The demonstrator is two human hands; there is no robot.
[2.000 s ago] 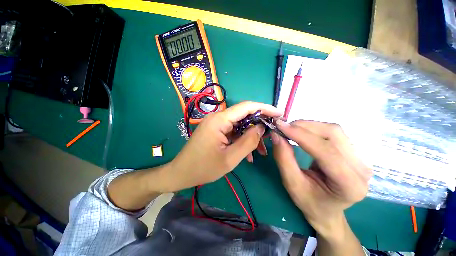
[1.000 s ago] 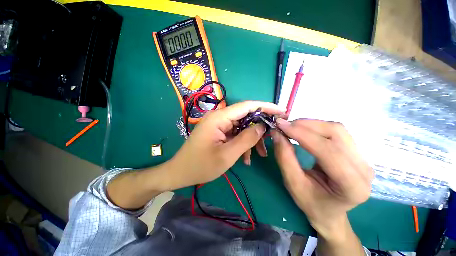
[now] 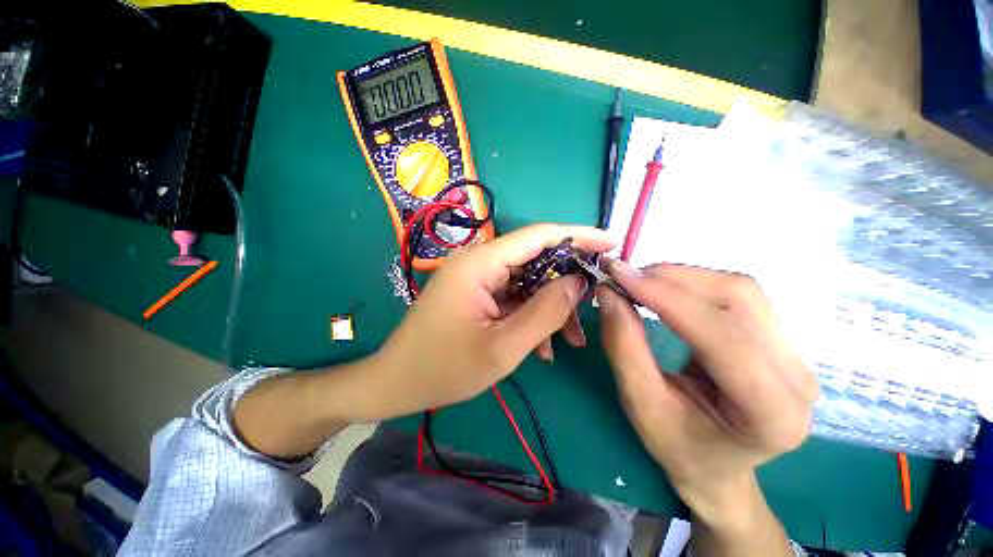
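Observation:
My left hand (image 3: 468, 316) holds a small black device (image 3: 541, 268), possibly a watch case, between thumb and fingers near the picture's middle. A small yellow spot shows on it; the fingers hide much of it. My right hand (image 3: 713, 364) pinches a thin dark tool (image 3: 612, 282), probably tweezers, between thumb and index finger. Its tip is at the device; whether it touches cannot be told.
An orange multimeter (image 3: 419, 152) lies beyond my hands, with a black probe (image 3: 612, 163) and a red probe (image 3: 644, 209). Clear trays (image 3: 904, 294) lie right. A small battery-like square (image 3: 342, 326), an orange stick (image 3: 181, 289) and a black fixture (image 3: 142, 120) are left.
My right hand has shifted very slightly right and down. The view has moved a little. Both hands keep their hold.

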